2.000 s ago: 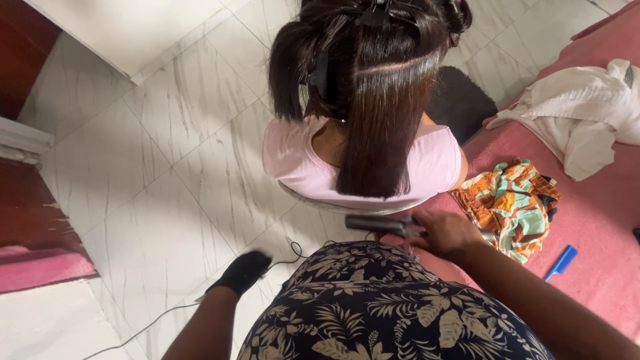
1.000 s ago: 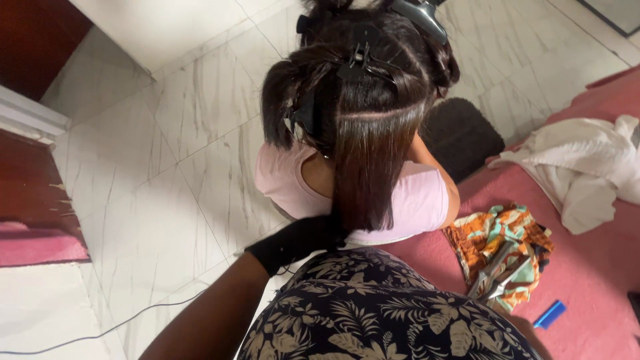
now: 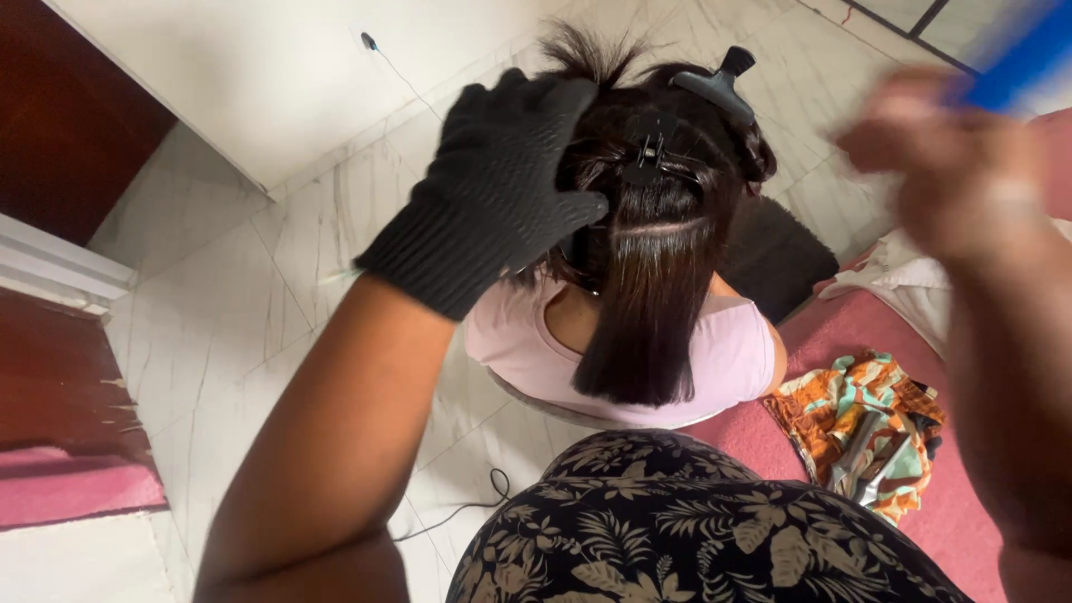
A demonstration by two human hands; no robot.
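My left hand (image 3: 507,180), in a black knitted glove, rests at the left side of a seated person's dark hair (image 3: 649,318), its fingers spread. Blurred at the upper right, my bare right hand (image 3: 938,159) grips a blue comb (image 3: 1017,63). A black claw clip (image 3: 651,152) holds hair at the crown, above a parting and a straight hanging section. A larger dark clip (image 3: 722,88) sits at the upper right of the head. The flat iron (image 3: 867,461) lies on a crumpled orange patterned cloth (image 3: 816,402), apart from both hands.
The cloth lies on a pink-covered surface (image 3: 976,519) at the right, near a white cloth (image 3: 909,272). A dark fluffy mat (image 3: 779,255) is on the marble-patterned floor (image 3: 226,352). A black cord (image 3: 452,509) runs behind the seat. A white wall corner (image 3: 268,180) juts in at left.
The flat iron, in my right hand two seconds ago, now lies on the patterned cloth. My right hand has taken the blue comb from the pink surface. My gloved left hand has moved up to the head.
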